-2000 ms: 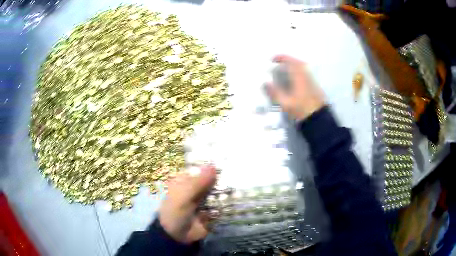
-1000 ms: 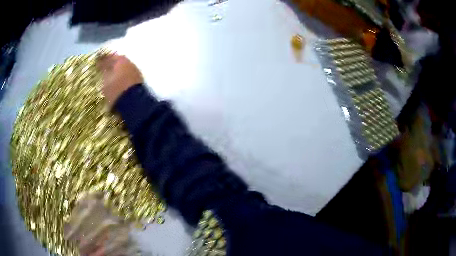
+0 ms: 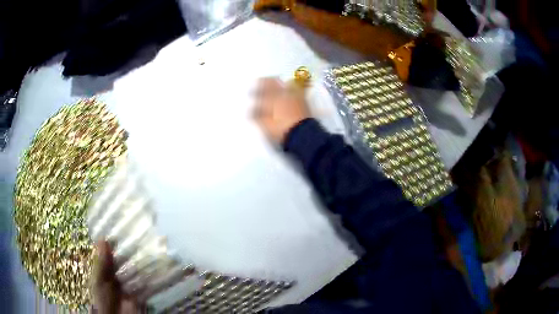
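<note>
A large heap of tiny gold buttons (image 3: 61,202) lies at the left of the white tabletop. A pale, blurred blister tray (image 3: 125,224) overlaps the heap's right edge. My left hand (image 3: 110,282), partly cut off at the bottom, grips this tray at its lower left edge. More tray rows with small dark-looking pockets (image 3: 230,295) show at the bottom edge. My right hand (image 3: 279,110) is blurred above the tabletop, just left of a yellow-orange rubber band (image 3: 301,75). Its fingers are too blurred to tell whether they hold anything.
A tray stack full of gold buttons (image 3: 392,132) lies at the table's right side. Beyond it is a black parcel bag with orange edging (image 3: 349,30). Black fabric (image 3: 122,37) and a clear bag (image 3: 214,15) lie at the far edge. A blue strip (image 3: 463,251) is at lower right.
My right hand has moved from the heap's far side rightward to near the rubber band. The pale tray now shows at the heap's right edge with my left hand on it. The view has shifted.
</note>
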